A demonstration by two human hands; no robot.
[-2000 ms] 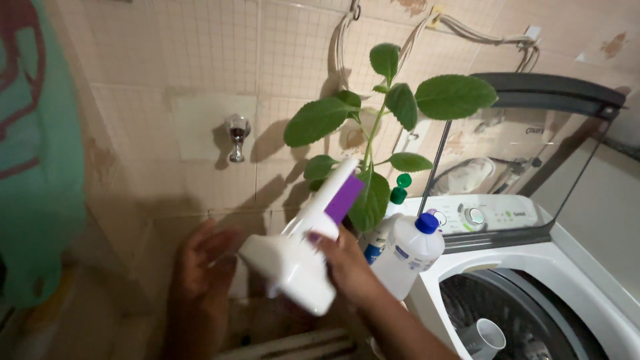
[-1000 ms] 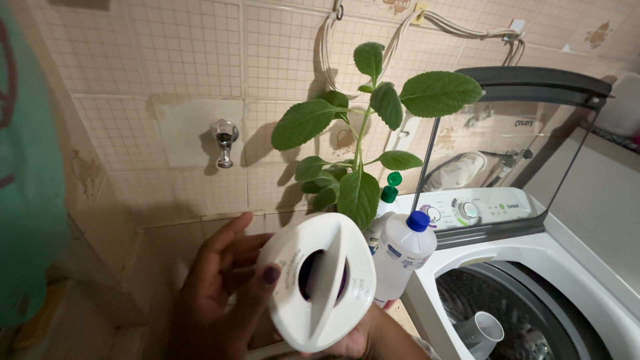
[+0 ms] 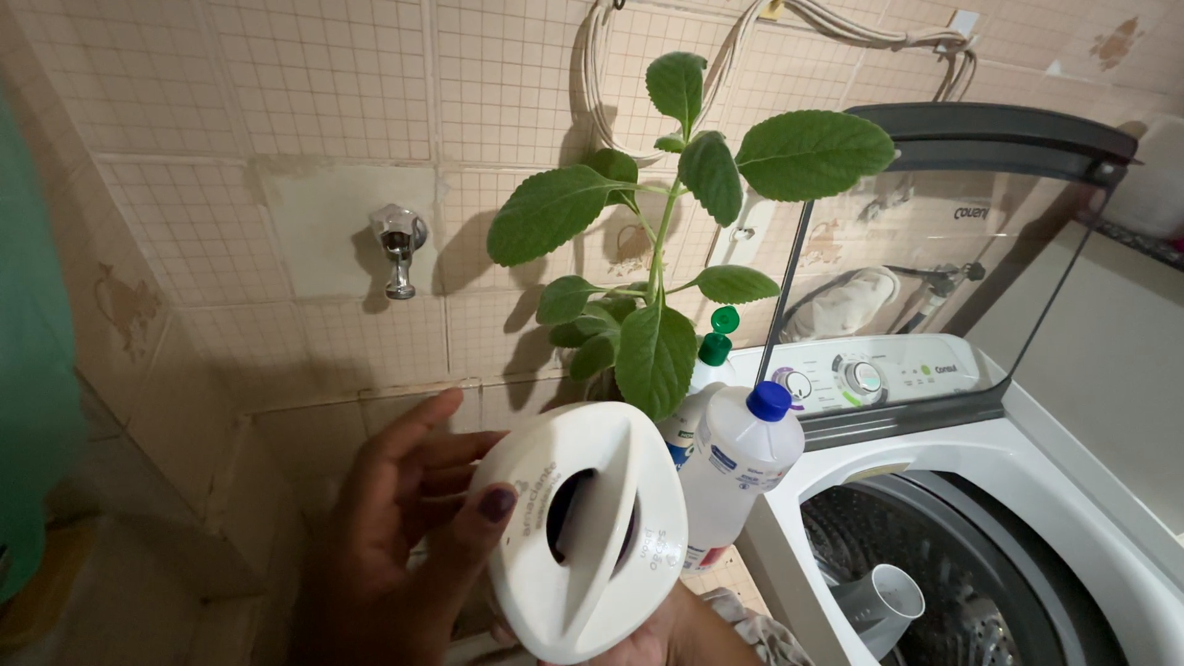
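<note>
A white plastic laundry dispenser (image 3: 647, 527), with a raised central rib, dark openings and printed words, faces me at the bottom middle. My left hand (image 3: 416, 527) touches its left side, the thumb on the face and the other fingers spread behind. From below and behind, my right hand (image 3: 647, 638) supports it, its fingers mostly hidden. Just right of it stands a clear bottle with a blue cap (image 3: 731, 462), and behind that a bottle with an open green flip cap (image 3: 715, 350).
A leafy green plant (image 3: 659, 240) rises behind the bottles. The washing machine (image 3: 814, 546) at right has its lid (image 3: 925, 250) raised and a clear plastic cup (image 3: 879, 606) in its drum. A tap (image 3: 398, 245) juts from the tiled wall; green cloth (image 3: 37, 351) hangs at left.
The white dispenser, tilted with a purple part showing two seconds ago, has been turned so its ribbed face points at me. My left hand, apart from it then, now touches it.
</note>
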